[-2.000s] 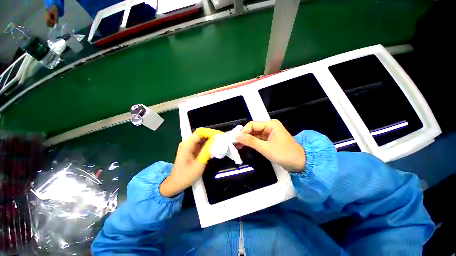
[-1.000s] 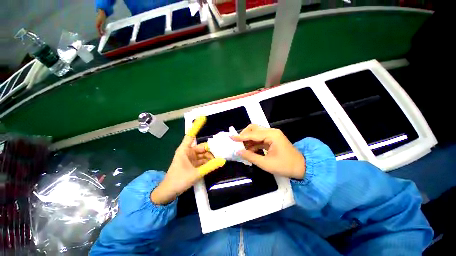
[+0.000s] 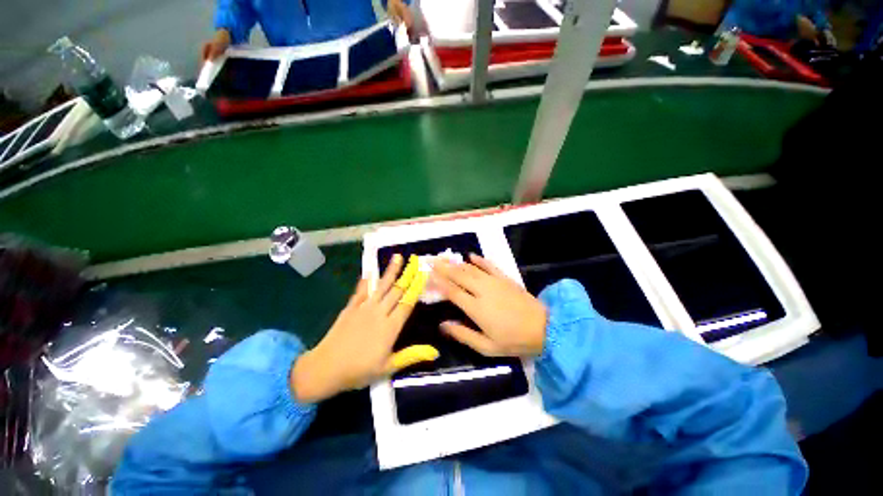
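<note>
A white foam tray lies in front of me with three glossy black tablets in its pockets. Both my hands are over the left tablet, screen side up. My left hand, with yellow finger cots, lies palm down, its fingertips at the left edge of a white wipe. My right hand lies flat with its fingers on the wipe, pressing it on the screen. The middle tablet and right tablet lie untouched.
A small white bottle with a metallic top stands left of the tray. Crumpled clear plastic lies at left. A green conveyor with pale rails and a metal post runs behind. Opposite, a person's hands hold another tray.
My hands have gone from handling the bunched wipe above the tablet to lying flat at the screen with the wipe. The view has tilted up, showing more of the line opposite.
</note>
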